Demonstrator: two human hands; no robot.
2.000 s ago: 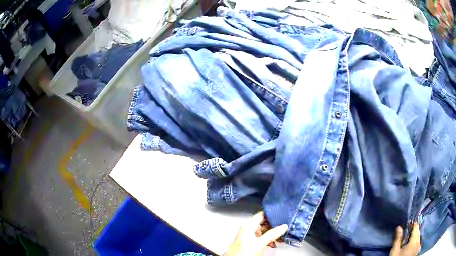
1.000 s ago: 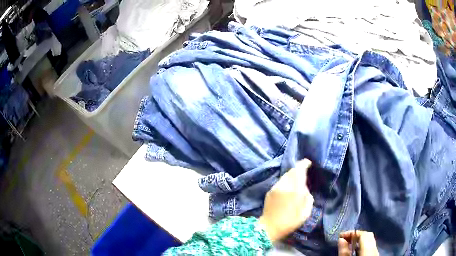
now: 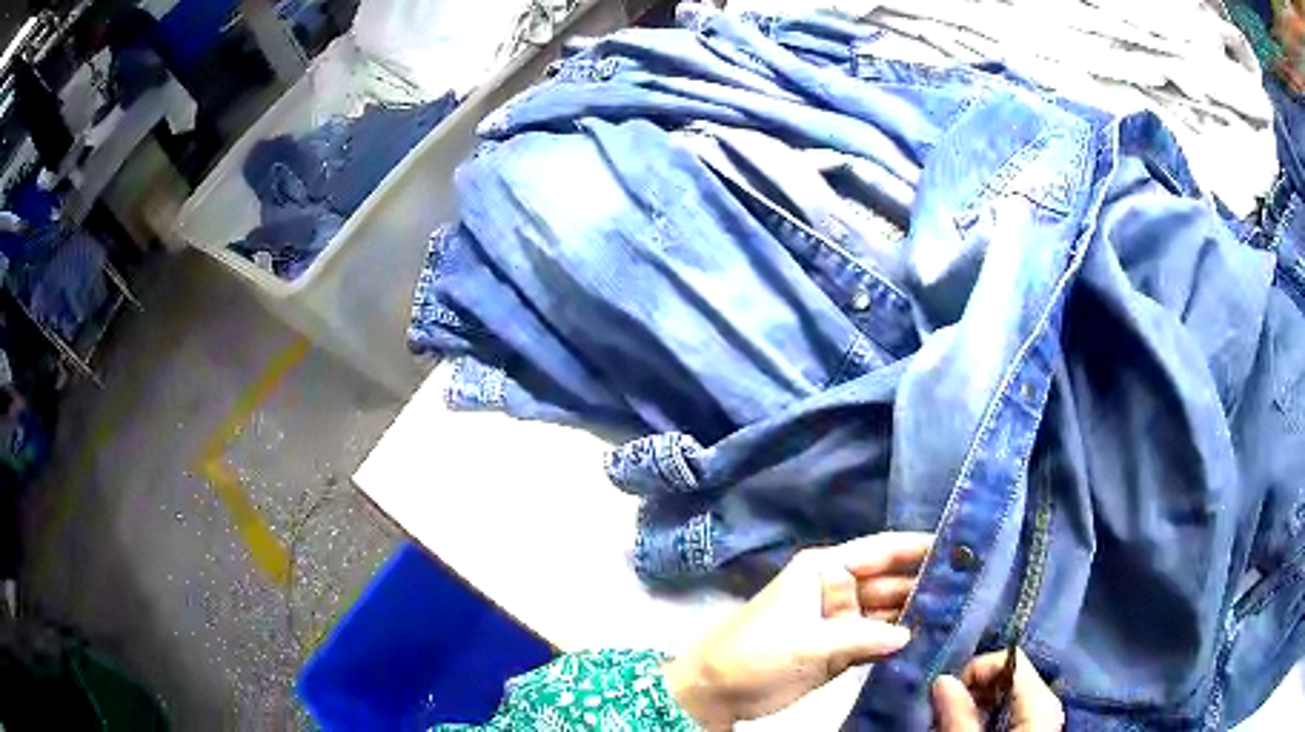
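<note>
A faded blue denim shirt (image 3: 1145,329) lies over the table. Its front placket (image 3: 988,479), with small round metal dots, runs down to my hands at the bottom. My left hand (image 3: 809,622) holds the placket edge near the lower end between fingers and thumb. My right hand (image 3: 1002,696) is at the bottom edge of the picture, partly cut off, with a thin dark tool, likely thread snips (image 3: 1008,684), between its fingers, close to the placket. Cuffs (image 3: 673,543) of denim sleeves lie at the table's left side.
More denim (image 3: 601,258) is heaped behind and left. A light-grey garment pile (image 3: 1131,72) lies at the back. A pale tub (image 3: 308,293) with garments stands at left. A blue bin (image 3: 429,651) is below the white table edge (image 3: 472,508).
My left hand has let the placket's bottom corner go and now holds its edge slightly higher. My right hand has moved left to the placket. The placket's lower part is turned.
</note>
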